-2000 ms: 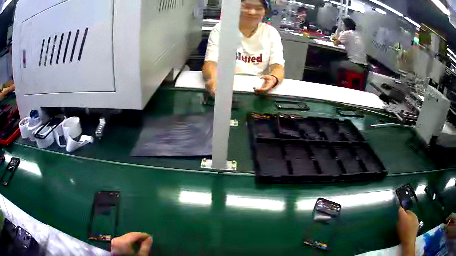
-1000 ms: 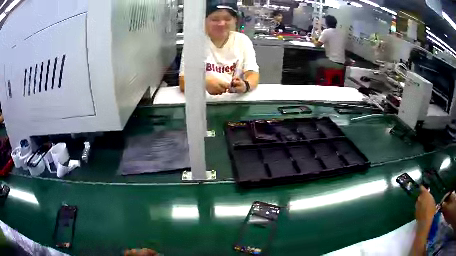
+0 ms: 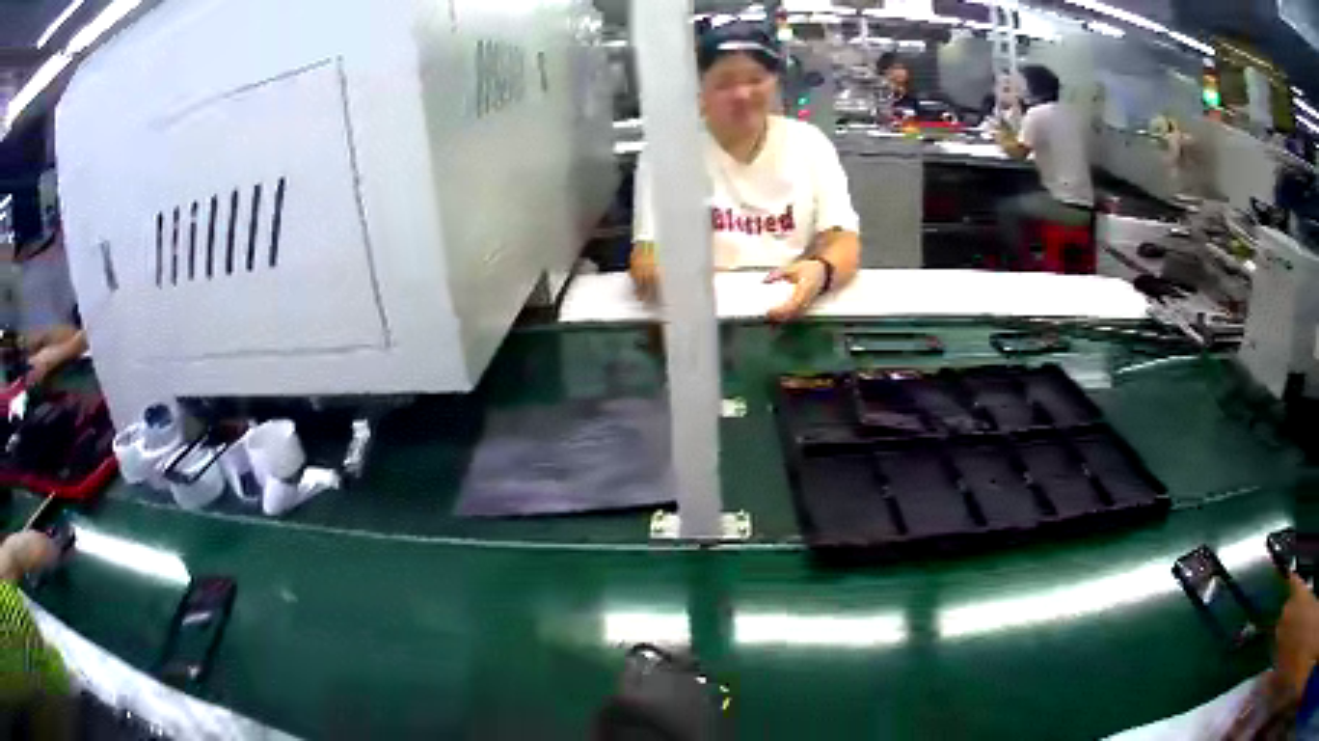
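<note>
A black phone part (image 3: pixel 677 669) lies or is held over the green belt (image 3: pixel 477 623) at the bottom centre. A dark, blurred shape covers its near side and is cut off by the lower edge. I cannot tell whether this shape is one of my hands or an object. Neither my left hand nor my right hand can be made out. A thin black phone frame (image 3: pixel 197 628) lies on the belt at the lower left. Another phone frame (image 3: pixel 1217 594) lies tilted on the belt at the right.
Beyond the belt stand a pale post (image 3: pixel 694 333), a wrinkled dark sheet (image 3: pixel 572 460) and a black compartment tray (image 3: pixel 976 466). White rolls (image 3: pixel 268 460) sit below the machine housing (image 3: pixel 275 217). A person (image 3: pixel 774 196) is opposite. Other people's hands show at both side edges (image 3: pixel 1295 630).
The view has swung, shifting the background rightward. The central phone frame is lower and mostly covered by the dark shape. The hand at the lower edge in the earlier frames no longer shows there.
</note>
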